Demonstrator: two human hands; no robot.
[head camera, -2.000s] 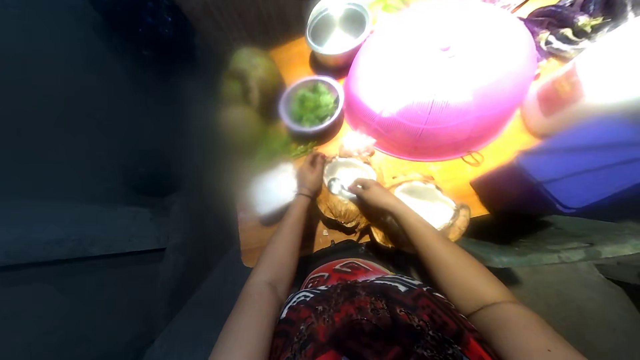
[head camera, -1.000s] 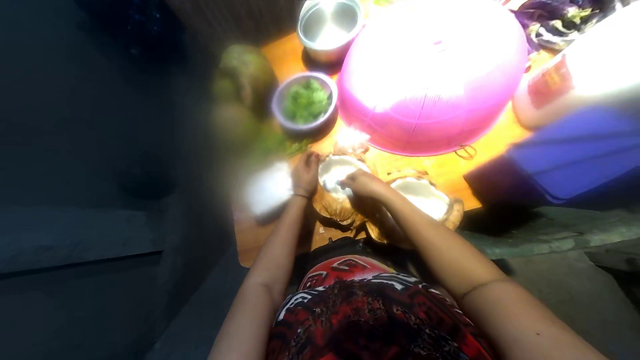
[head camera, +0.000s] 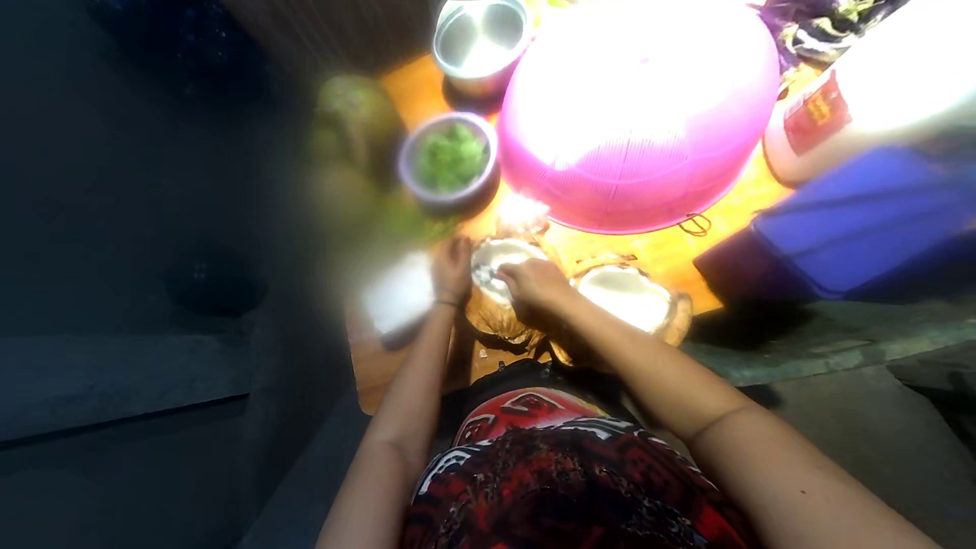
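Observation:
An opened coconut half (head camera: 499, 313) with a brown husk and white inside lies near the table's front edge. My left hand (head camera: 454, 268) is against its left rim, gripping the side. Over its white inside is my right hand (head camera: 531, 286), fingers closed on a small pale or shiny thing at the flesh that is too blurred to name. A second opened coconut half (head camera: 624, 296), white inside, lies just right of it, partly behind my right forearm.
Behind stand a purple bowl of green leaves (head camera: 450, 158), a metal pot (head camera: 482, 38) and a large pink plastic cover (head camera: 633, 183). A blue container (head camera: 862, 221) and a pale labelled container (head camera: 793, 145) are at right. A blurred white object (head camera: 400, 293) lies left; eggplants (head camera: 823, 30) lie far right.
My right hand has shifted slightly within the coconut's opening. My left hand stays at its left rim.

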